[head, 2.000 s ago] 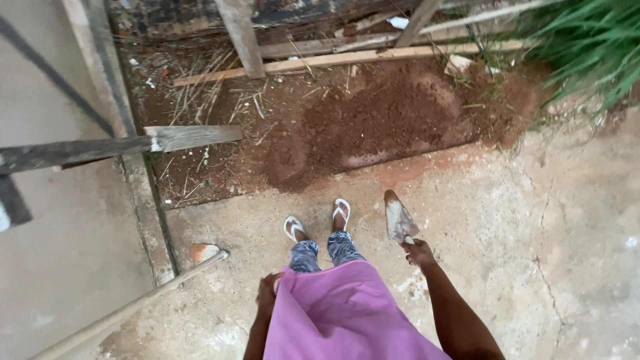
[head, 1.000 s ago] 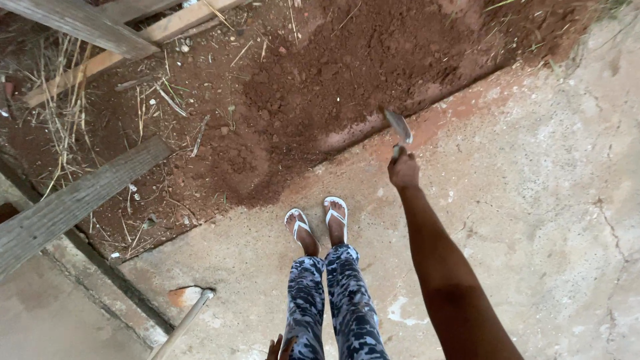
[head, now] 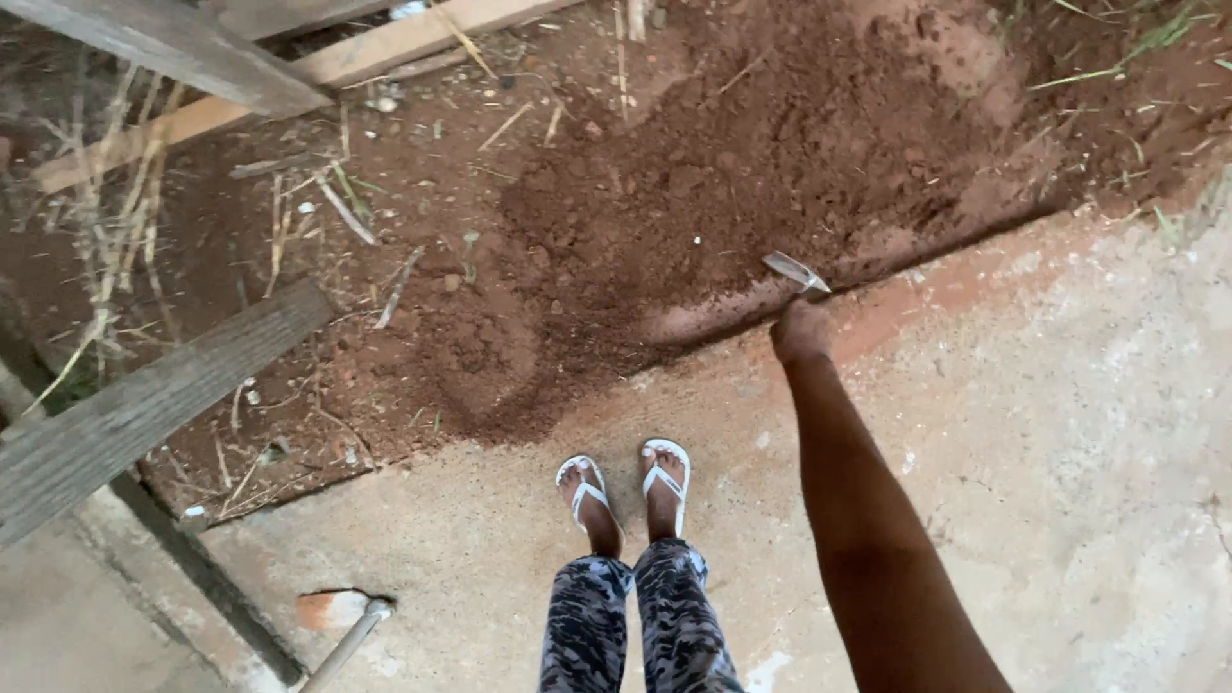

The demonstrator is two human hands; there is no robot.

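My right hand (head: 802, 332) is closed around the handle of a trowel, at the line where the concrete meets the soil. The trowel's metal blade (head: 797, 271) is turned nearly edge-on and lies over the loose red-brown soil (head: 616, 221); whether it touches the soil I cannot tell. A smooth, pale reddish strip (head: 717, 313) shows just left of the blade along the concrete edge. My left hand is out of the frame.
I stand in white flip-flops on the concrete slab (head: 1049, 462). A hoe (head: 337, 611) lies at lower left. A weathered plank (head: 154, 404) juts in from the left, above a low ledge. Wooden boards (head: 375, 48), dry stalks and grass border the soil.
My right arm has reached forward, taking the trowel from above the concrete to the soil's edge. My left hand, earlier at the purple cloth, has left the view. The view has shifted closer to the soil.
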